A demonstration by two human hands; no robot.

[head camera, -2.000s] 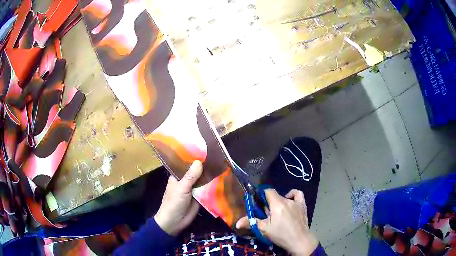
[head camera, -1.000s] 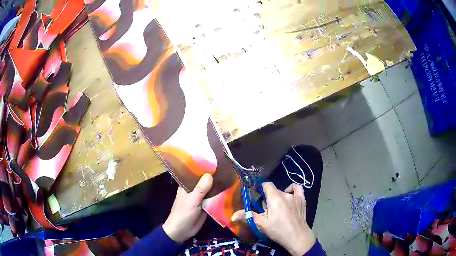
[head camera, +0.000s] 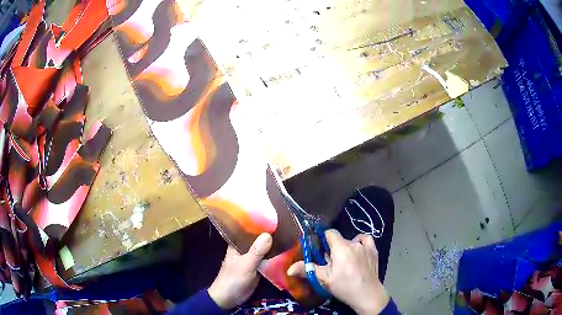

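Observation:
A long fabric strip (head camera: 212, 135) with a brown, orange, pink and white wavy print runs from the table's far edge down over the near edge to my lap. My left hand (head camera: 241, 271) grips its left edge near the lower end, thumb on top. My right hand (head camera: 351, 267) holds blue-handled scissors (head camera: 313, 249) at the strip's right edge. The blades point up and away along that edge, where a thin white edge line shows. The strip's lowest part is partly hidden by my hands.
A tangled heap of printed pieces (head camera: 49, 160) lies on the left of the wooden table (head camera: 394, 67). A white thread loop (head camera: 365, 214) rests on my dark-clothed leg. A blue container (head camera: 530, 104) stands at right. Another (head camera: 493, 261) at lower right holds printed pieces. Printed fabric shows at lower left.
The strip has shifted down and slightly right in the picture, with my left hand. My right hand and the scissors stay at its right edge, near the same place.

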